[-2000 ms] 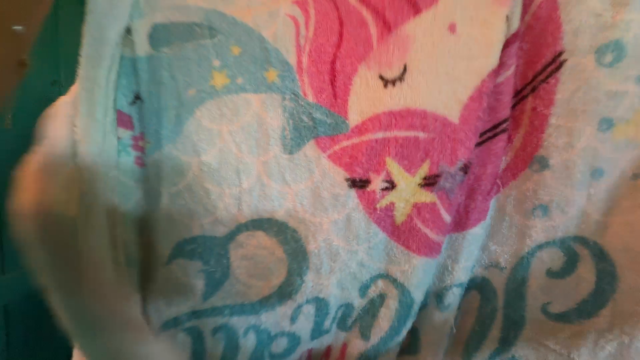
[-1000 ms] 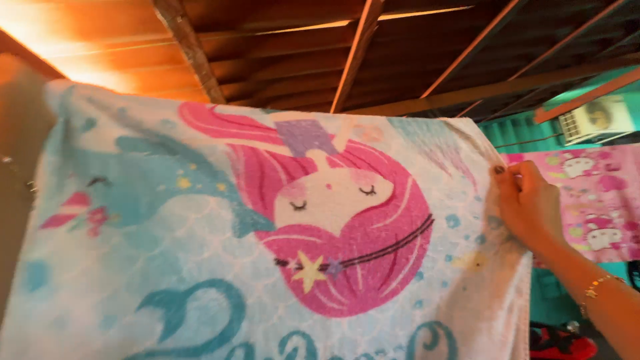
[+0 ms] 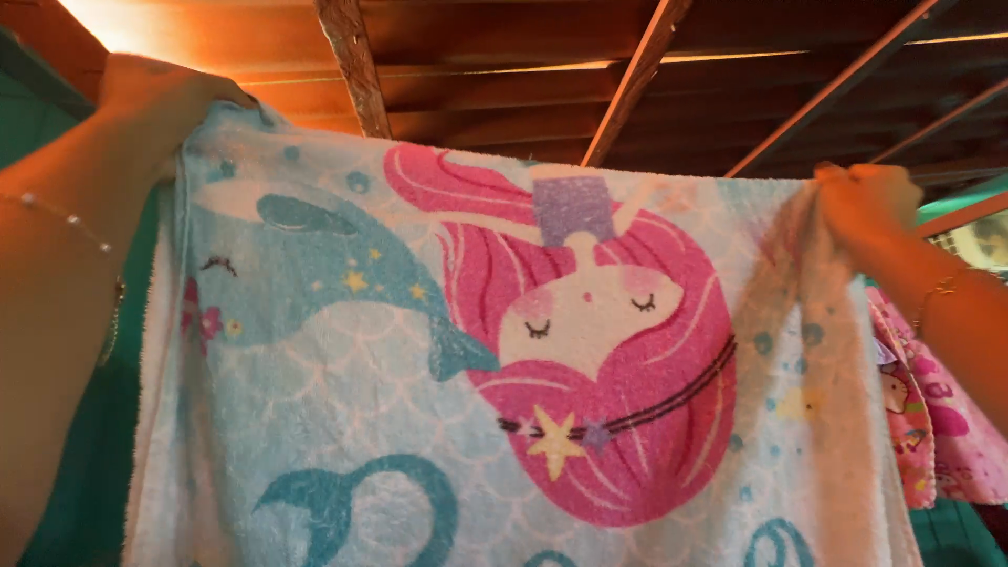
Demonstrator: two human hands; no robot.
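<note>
A light blue and white towel (image 3: 378,394) hangs spread between my two hands, its print of a pink-haired mermaid and a dolphin upside down. Its upper left corner is gripped by my left hand (image 3: 169,102), raised at the upper left. My right hand (image 3: 866,205) pinches the top edge at the upper right, where the cloth bunches in vertical folds below the fingers. Thin bracelets circle both wrists. The lower edge of the towel is out of view.
Pink printed cloth (image 3: 945,417) hangs behind on the right, near a green wall (image 3: 953,535). Overhead are a wooden beam (image 3: 350,63) and dark roof sheets with light coming through gaps. A pale, partly hidden object (image 3: 976,240) is at the far right.
The towel, close and filling the view two seconds ago, now shows its whole top edge. My left hand has come into clear view at the left corner. The view has tilted up.
</note>
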